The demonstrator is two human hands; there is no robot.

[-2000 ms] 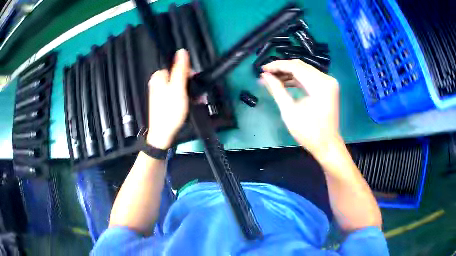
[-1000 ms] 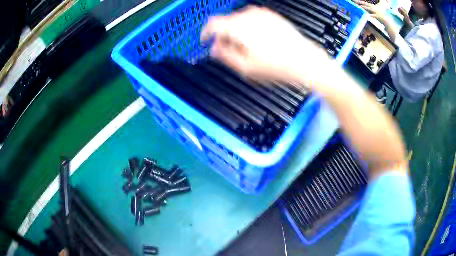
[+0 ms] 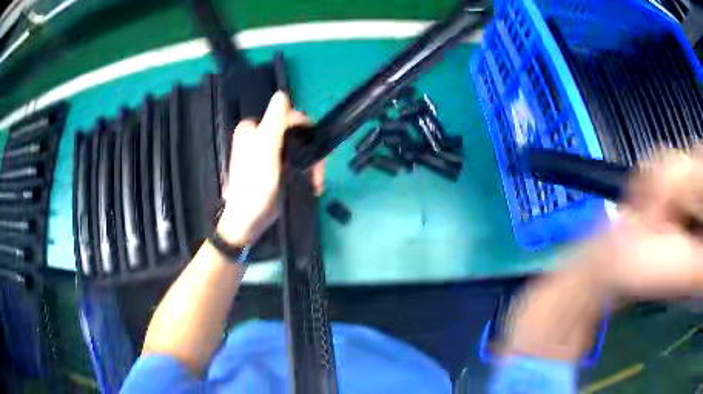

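My left hand [image 3: 262, 169], with a dark wristband, is closed around the hub of a black tripod leg set [image 3: 308, 285]. Its three long arms spread up left, up right and down toward my body. The lower arm has a ribbed inner face. My right hand [image 3: 667, 223] is blurred at the right edge and holds a black tube [image 3: 574, 171] that points left, in front of the blue crate [image 3: 505, 131]. The tube's other end is hidden or out of view. A pile of short black sleeves [image 3: 408, 138] lies on the bench, with one loose sleeve [image 3: 338, 212] nearer me.
A black grooved tray [image 3: 181, 169] with several folded units lies left, partly behind my left hand. Another filled tray [image 3: 27, 192] is at the far left. The crate holds many black tubes [image 3: 640, 100]. A white strip [image 3: 331, 32] edges the teal bench. Blue bins are below the bench edge.
My right hand has come back from over the crate, now with a black tube in it. The view has swung left, so my left hand and the leg set show again.
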